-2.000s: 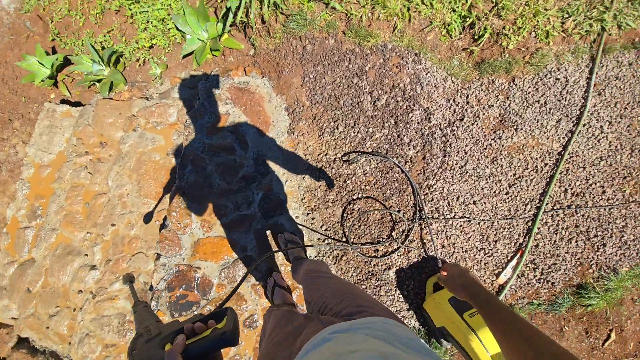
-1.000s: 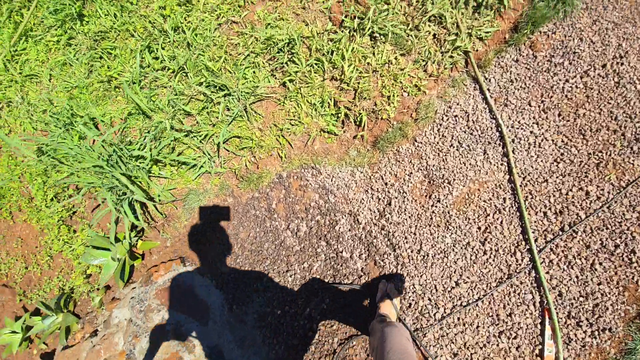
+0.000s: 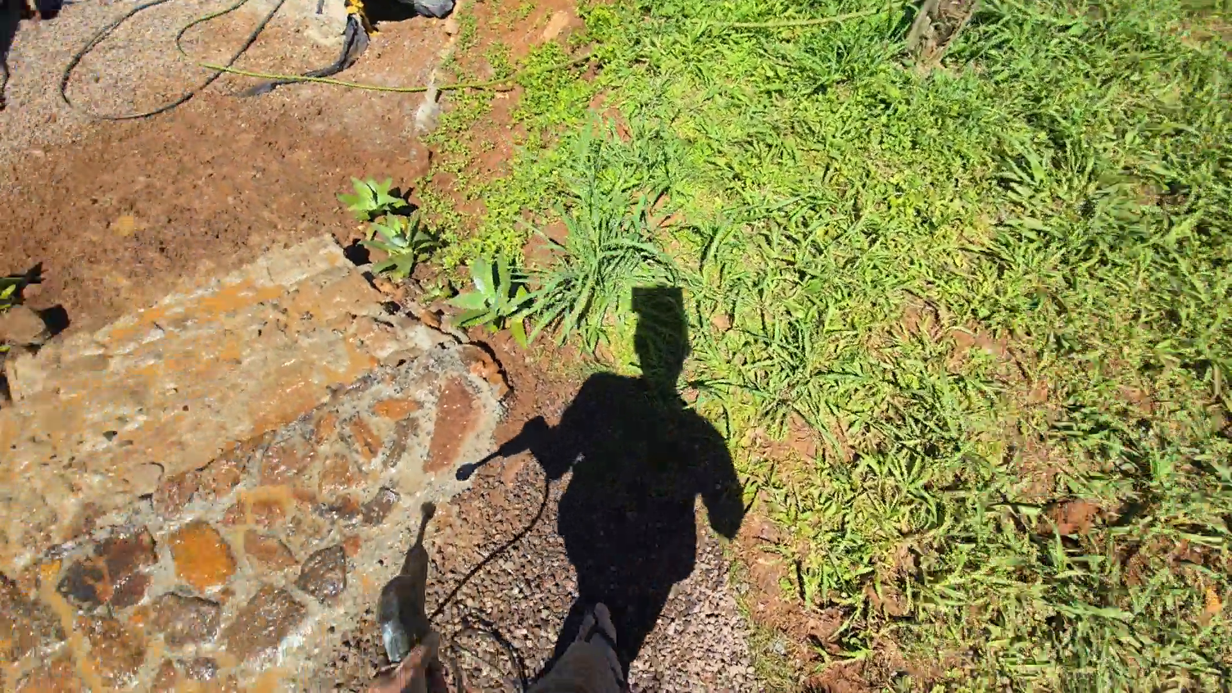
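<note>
My left hand (image 3: 414, 666) is at the bottom edge, left of centre, closed around the grip of a pressure washer spray gun (image 3: 404, 602). The gun's nozzle points up toward the edge of the stone paving (image 3: 265, 616), which looks wet. A black hose (image 3: 500, 549) lies on the gravel to the right of the gun. My right hand is out of the frame. My foot (image 3: 599, 630) in a sandal stands on the gravel, and my shadow falls ahead over gravel and grass.
Stone steps (image 3: 192, 375) rise at the left beside leafy succulent plants (image 3: 493, 294). Grass (image 3: 914, 337) covers the right side. A yellow-green hose (image 3: 385, 89) and a looped dark hose (image 3: 144, 114) cross the ground at the upper left.
Two seconds ago my right hand was on a yellow machine; both have gone from view. The view has swung widely, and the spray gun, out of sight one second ago, shows again.
</note>
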